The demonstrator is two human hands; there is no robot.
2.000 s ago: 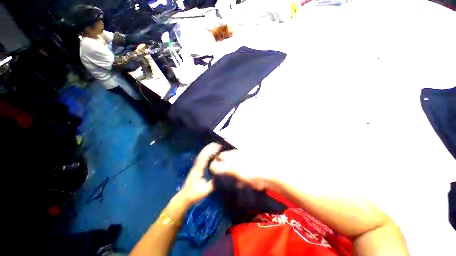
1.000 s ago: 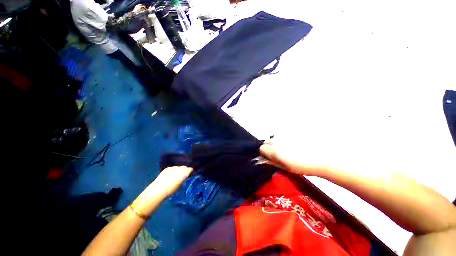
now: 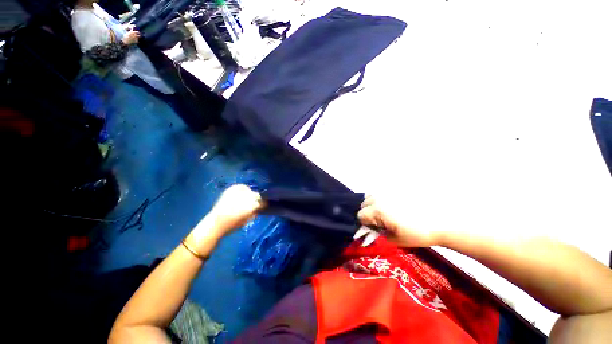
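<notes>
A dark navy garment [image 3: 312,209] is stretched between my two hands above the table edge and my red apron. My left hand [image 3: 236,207] grips its left end, fingers closed on the cloth. My right hand [image 3: 384,222] grips its right end. Small pale metal points, likely thread snips [image 3: 364,234], show below the fingers of my right hand; the rest of the tool is hidden in the hand. The lower part of the garment is dark and hard to tell from the shadow.
A long navy garment stack [image 3: 315,74] lies at the white table's [image 3: 470,134] left edge, with a thin dark strap [image 3: 329,104] beside it. Another navy garment [image 3: 604,131] is at the far right. A person in white stands upper left. Blue plastic [image 3: 268,248] lies below my hands.
My hands were close together two seconds ago, then moved apart with the cloth between them. Since one second ago, my left hand has risen slightly and the cloth looks narrower and tauter.
</notes>
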